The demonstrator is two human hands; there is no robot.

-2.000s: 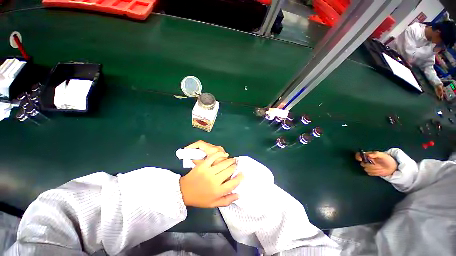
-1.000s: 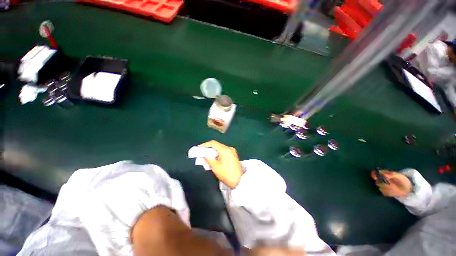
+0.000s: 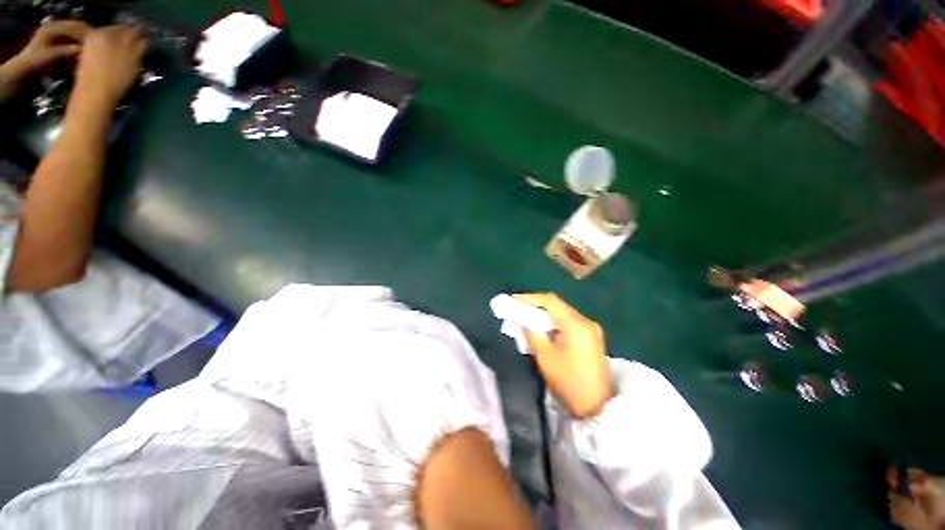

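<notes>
My right hand (image 3: 573, 357) holds a folded white wiping cloth (image 3: 523, 321) between thumb and fingers, over the green mat. Whether a part is inside the cloth is hidden. My left sleeve (image 3: 383, 393) comes in from below, and bare skin of the wrist shows at the bottom edge. The left hand itself is cut off by that edge. A squat solvent bottle (image 3: 593, 236) with a brownish-red label stands beyond my right hand, with a round whitish lid (image 3: 590, 170) beside its neck.
Black tray of wipes (image 3: 403, 104), round metal parts (image 3: 271, 112), a loose wipe (image 3: 215, 105) and a second black box (image 3: 271, 62) are upper left. A coworker's hands (image 3: 88, 52) are far left. Several wiped parts (image 3: 808, 388) lie right, near the metal post (image 3: 881, 248). Another hand (image 3: 917, 502) is lower right.
The view has turned left, so the bench things appear farther right. My left hand has left my right hand and dropped out at the bottom. My right hand still holds the cloth.
</notes>
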